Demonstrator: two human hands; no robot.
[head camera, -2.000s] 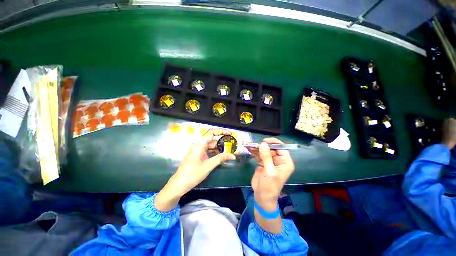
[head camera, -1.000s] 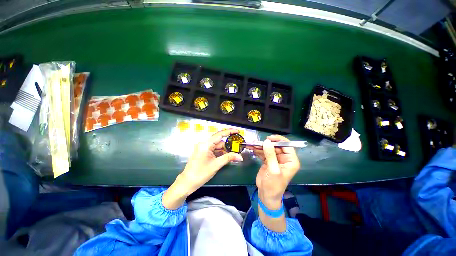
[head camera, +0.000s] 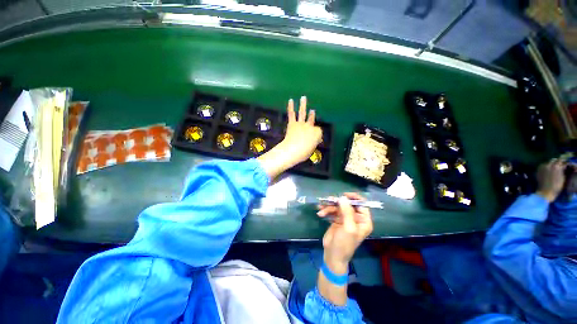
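My left hand reaches over the right end of the black component tray. Several of its fingers point up and apart; its thumb and index finger are hidden, so I cannot tell if it holds a disc. Round discs with yellow or silver-white centres sit in the tray pockets. My right hand holds the pen-like tweezers level above the bench, tip to the left. The glossy backing sheet lies in front of me, partly covered by my left sleeve.
A black box of beige bits stands right of the tray, with a white scrap beside it. Another disc tray is further right, near another person's hands. An orange dot sheet and bagged strips lie left.
My left hand has moved from in front of me, where it held a disc, up and forward onto the tray's right end. My right hand still holds the tweezers, now apart from my left hand.
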